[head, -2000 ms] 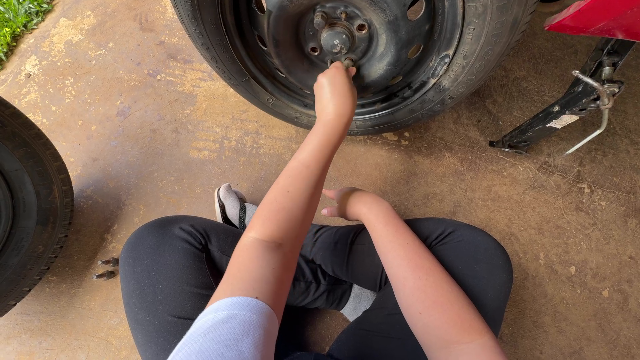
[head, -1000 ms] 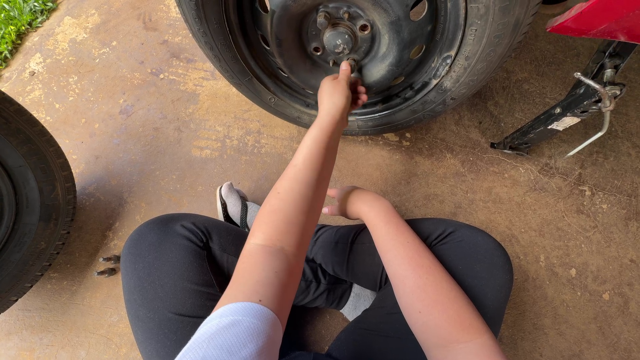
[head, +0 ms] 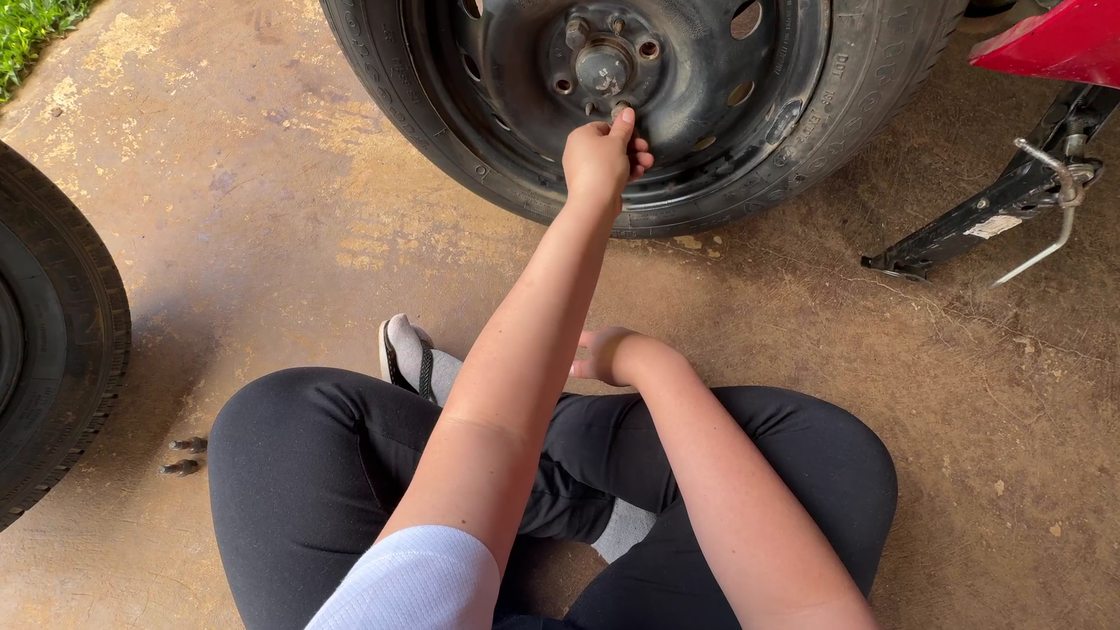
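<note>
A car wheel with a black steel rim (head: 700,122) stands upright in front of me. My left hand (head: 604,157) reaches to its hub, thumb and fingers on a wheel bolt (head: 621,109) at the lower right of the centre cap (head: 604,70). Another wheel bolt (head: 576,33) sits in the upper left of the hub, and open bolt holes show beside the cap. Below my left forearm is my right hand (head: 612,354), fingers apart, with nothing visible in it; part of it is hidden behind that forearm.
On the right a black scissor jack (head: 971,219) with a metal crank handle (head: 1054,236) stands under a red car body panel (head: 1050,44). A second tyre (head: 79,306) lies at the left edge. Loose wheel bolts (head: 181,468) lie on the concrete floor beside my left knee.
My left hand has turned at the bolt: its thumb now lies on top and its fingers show at the right. My right hand has stayed about where it was.
</note>
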